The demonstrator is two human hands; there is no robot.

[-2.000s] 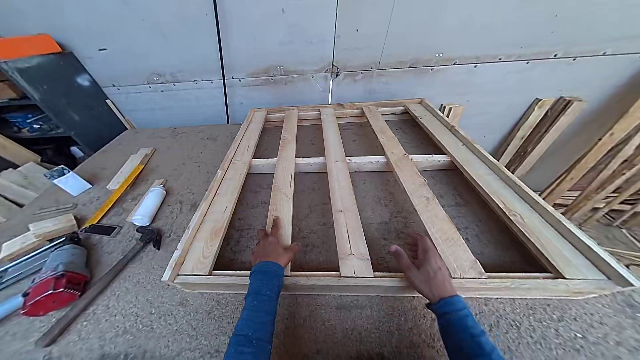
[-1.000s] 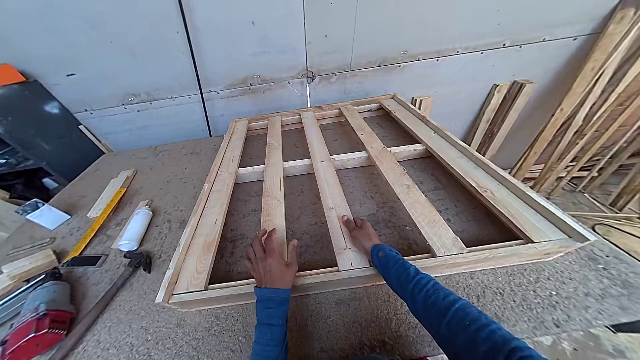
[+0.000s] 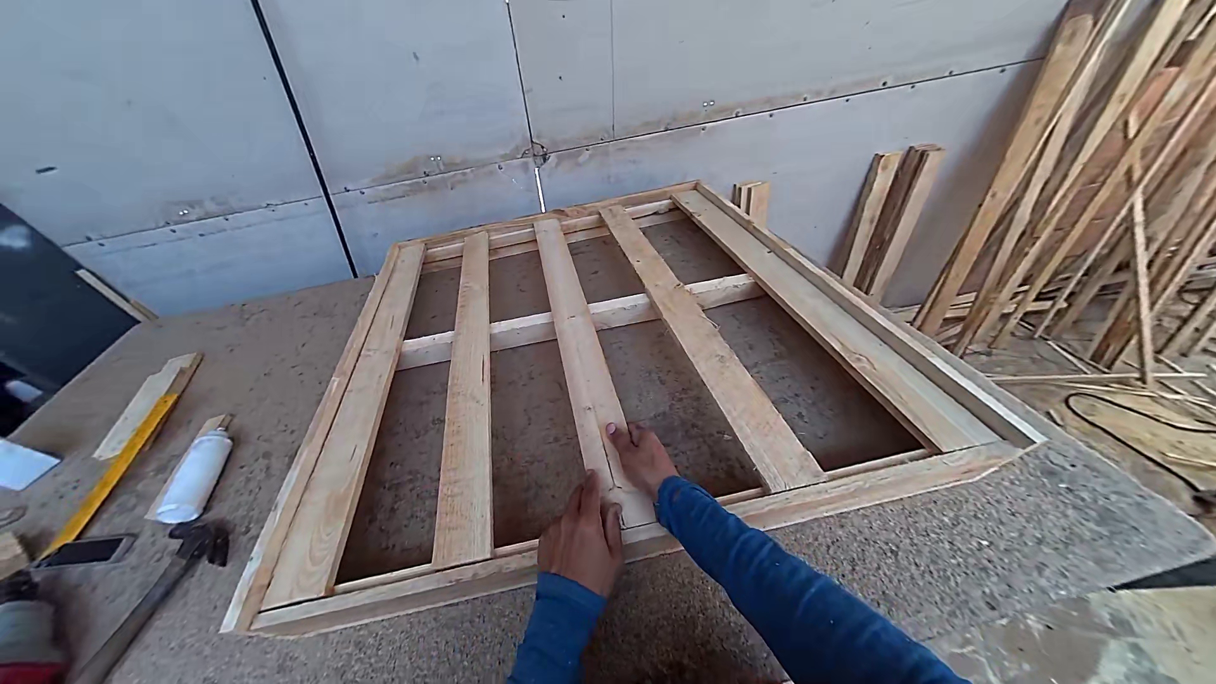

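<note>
A rectangular wooden frame (image 3: 408,600) lies flat on the rough worktop, with several lengthwise slats and one crosspiece (image 3: 532,329) beneath them. Both hands are at the near end of the middle slat (image 3: 575,332). My left hand (image 3: 581,537) has its fingers on that slat's left edge, close to the frame's near rail. Against the right edge of the same slat is my right hand (image 3: 644,458), its thumb and fingers around the edge. Left of them another slat (image 3: 465,408) spans the frame, and a further slat (image 3: 712,351) lies to their right.
On the worktop at left are a claw hammer (image 3: 157,594), a white bottle (image 3: 197,475), a yellow ruler (image 3: 114,475), a phone (image 3: 85,552) and part of a red and grey power tool (image 3: 28,632). Wooden boards (image 3: 1026,190) lean on the wall at right.
My left hand has moved from the second slat to the middle slat, where my right hand was a second ago. My right hand earlier hovered between the middle and fourth slats. The view has shifted.
</note>
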